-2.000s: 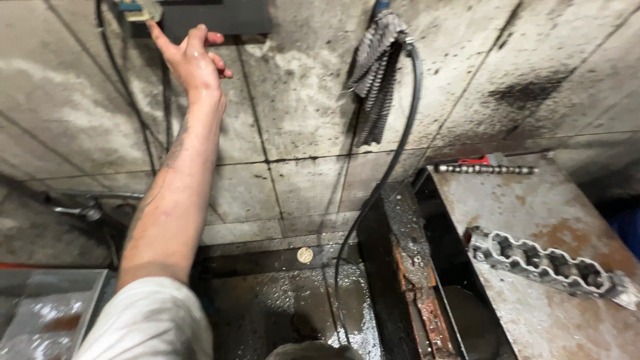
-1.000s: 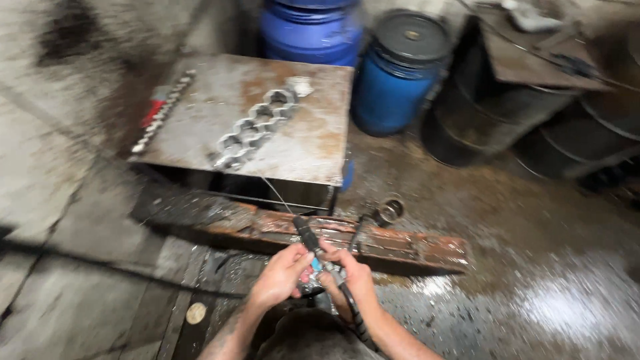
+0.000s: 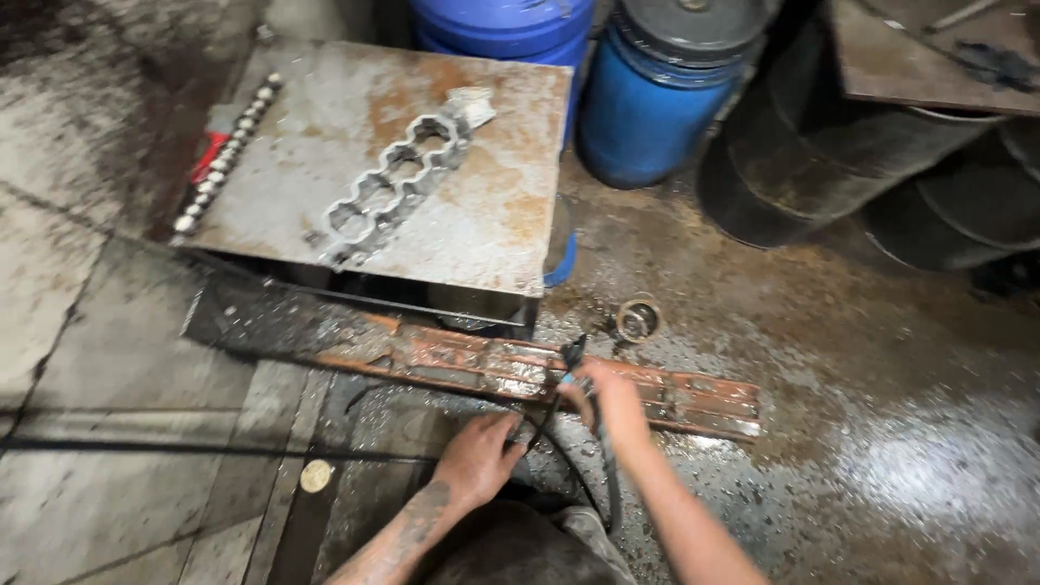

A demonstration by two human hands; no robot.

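Note:
My right hand point(image 3: 605, 398) is closed around the handle of a black spray gun point(image 3: 574, 353) with a hose, over a wet orange-brown grooved beam point(image 3: 455, 357). Close to the black hose point(image 3: 561, 443), left of the gun, is my left hand point(image 3: 481, 455), its fingers bent; whether it touches the hose is unclear. On the rusty metal table point(image 3: 496, 219) lie a scalloped metal engine part point(image 3: 390, 180) and, along the left edge, a camshaft point(image 3: 231, 150) beside a red object point(image 3: 211, 156).
Blue plastic drums point(image 3: 642, 106) stand behind the table, with dark metal drums point(image 3: 780, 154) farther right. A round metal ring or cup point(image 3: 639, 318) sits on the wet floor point(image 3: 861, 357) beyond the beam. A small round disc point(image 3: 315, 475) lies at lower left.
My left hand has come away from the spray gun, which both hands were at a second ago. Earlier, one arm was reaching up to the wall. The view has swung to the table and floor.

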